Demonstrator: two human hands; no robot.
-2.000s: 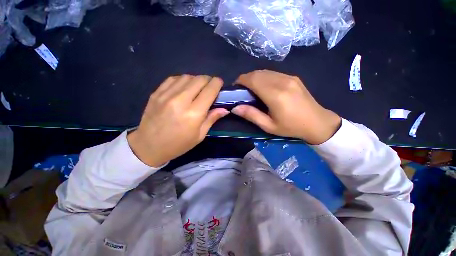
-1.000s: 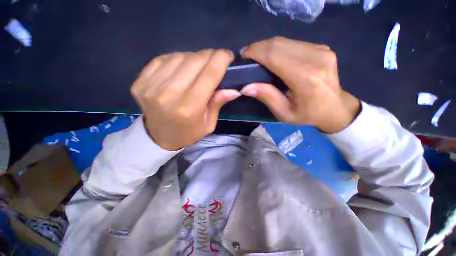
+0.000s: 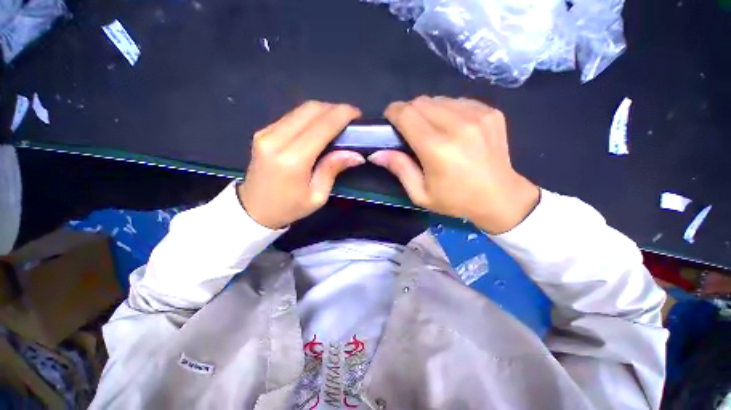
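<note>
A dark, palm-sized device unit is held between both hands over the front edge of the black bench. Only its middle shows, a pale greyish face between dark edges. My left hand grips its left end, fingers over the far side and thumb on the near side. My right hand grips its right end the same way. The two thumb tips nearly meet at the near edge. Both ends of the unit are hidden by the hands.
Crinkled clear poly bags lie at the back right, and another at the back left. White slips are scattered on the black bench. A brown carton stands on the blue floor at lower left.
The view has shifted, and more of the poly bags shows than one second ago. Both hands keep hold of the unit, whose visible face now looks paler.
</note>
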